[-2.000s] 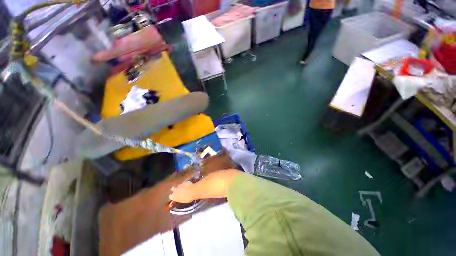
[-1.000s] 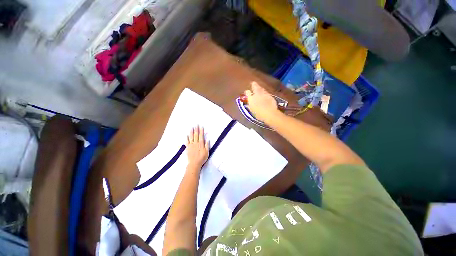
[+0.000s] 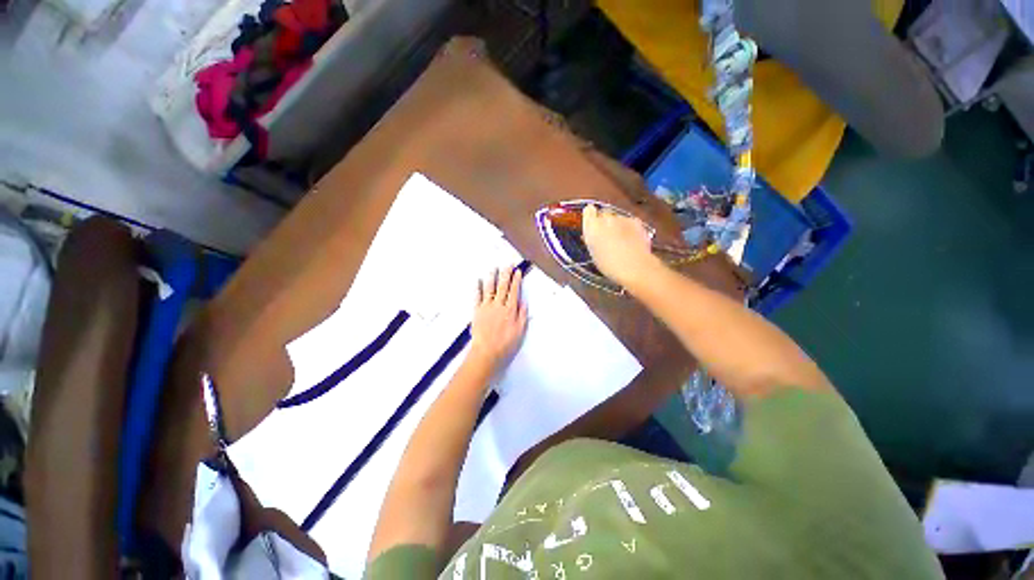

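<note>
A white garment panel with dark strips [image 3: 380,397] lies spread flat on the brown pressing table. My left hand [image 3: 499,320] lies flat on the panel over the middle dark strip, fingers slightly apart, holding nothing. My right hand [image 3: 618,244] grips the steam iron [image 3: 565,230] by its handle. The iron rests on the brown cloth just beyond the panel's upper right edge, its pointed tip to the left. Its wrapped hose [image 3: 735,113] hangs down at the upper right.
The brown table [image 3: 454,125] runs to the back. Shears [image 3: 213,410] lie at its left beside crumpled white and dark pieces [image 3: 215,521]. A brown padded form [image 3: 85,397] stands far left. Red and dark scraps [image 3: 244,85] lie upper left. A blue crate [image 3: 833,232] is beyond the right edge.
My left hand has moved right across the panel onto the middle strip. The iron stays in my right hand, with its front now more visible. The view first swung from the room to the table.
</note>
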